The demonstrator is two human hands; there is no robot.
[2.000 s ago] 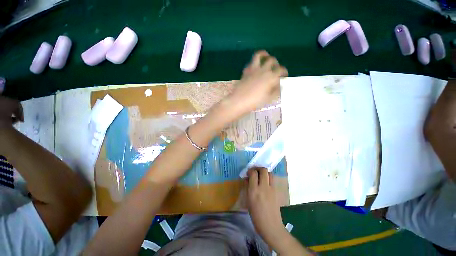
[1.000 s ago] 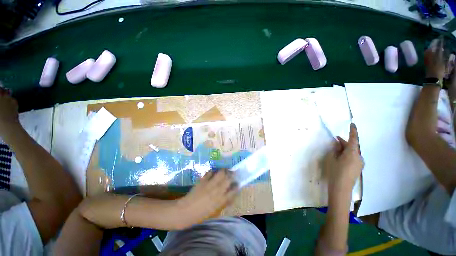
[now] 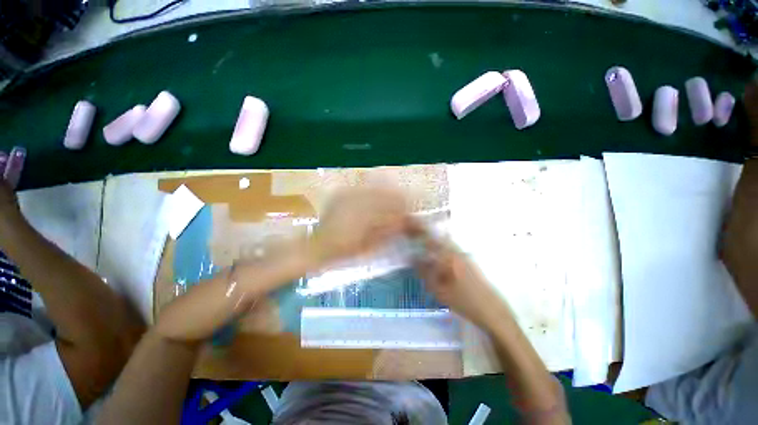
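Note:
My left hand (image 3: 366, 220) and my right hand (image 3: 440, 266) are close together over the middle of the film-covered work mat (image 3: 332, 363). Both are motion-blurred, so their finger positions and any small piece in them cannot be made out. A shiny translucent strip (image 3: 353, 276) shows blurred just below the hands; whether they hold it is unclear. A pale ruler-like strip (image 3: 381, 329) with small marks along its edges lies flat near the mat's front edge.
Several pink cases (image 3: 250, 126) lie scattered on the green conveyor belt (image 3: 357, 79). White paper sheets (image 3: 677, 274) lie right of the mat. A folded white scrap (image 3: 184, 211) is at the mat's left edge. Other people's arms show at both sides.
My right hand has moved left from the paper sheets, and my left hand has moved up and forward, so they are now close together. The ruler-like strip now shows flat near the front edge.

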